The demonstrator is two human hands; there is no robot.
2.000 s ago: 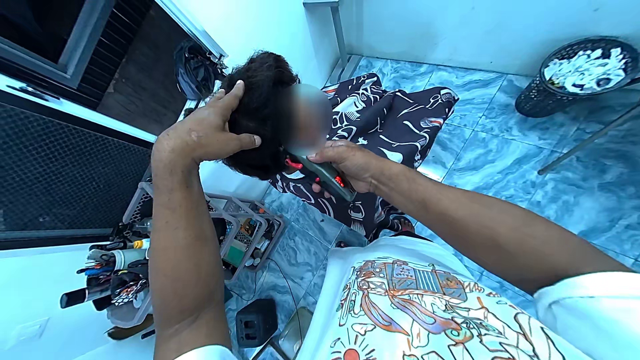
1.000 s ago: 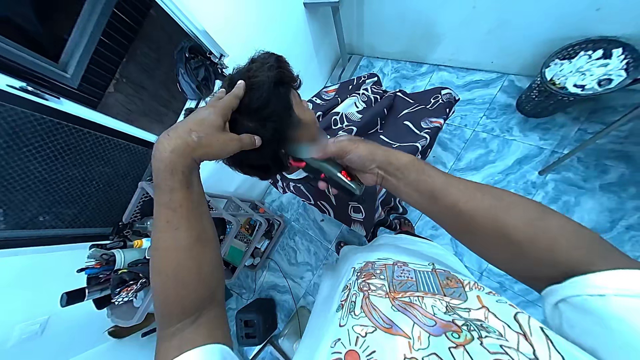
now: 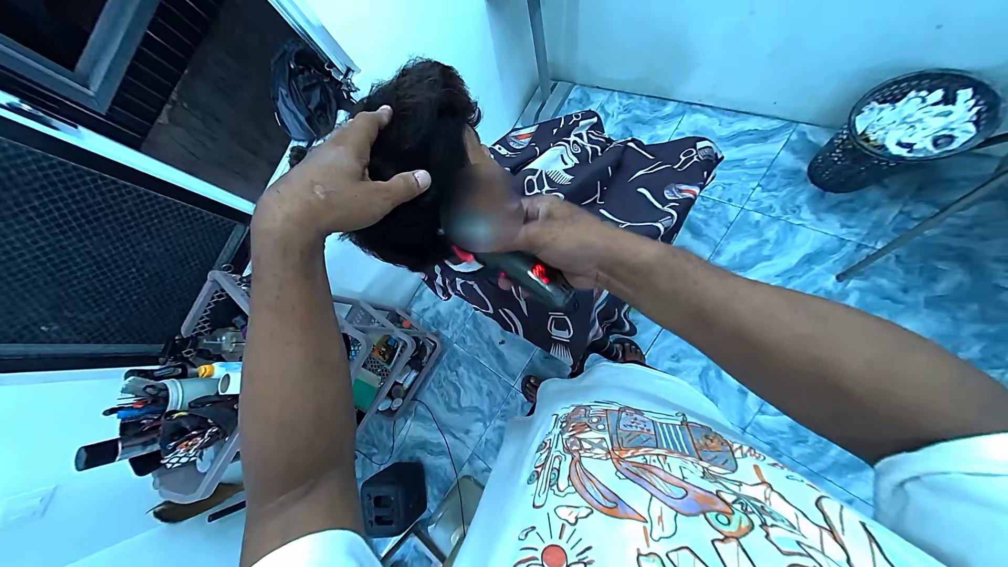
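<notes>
A seated person's head with dark hair [image 3: 421, 150] is at the upper centre, above a dark barber's cape [image 3: 614, 181] printed with white tool shapes. My left hand [image 3: 342, 177] rests on the hair with fingers and thumb spread, holding no tool. In my right hand [image 3: 555, 236] is a dark cordless hair clipper [image 3: 528, 276] with a red lit display. Its front end, with a red part, lies beside the lower side of the head. Whether the blade touches hair cannot be seen.
At the left, a tiered plastic trolley [image 3: 421, 346] holds combs, brushes and bottles. A black box-shaped device [image 3: 394, 498] and a cable lie on the tiled floor [image 3: 457, 394]. A black mesh bin [image 3: 846, 161] with white scraps stands at the right, near a metal leg [image 3: 921, 228].
Compared with two seconds ago, my right hand has turned around the clipper, and its back now faces up more. My left hand stays on the hair.
</notes>
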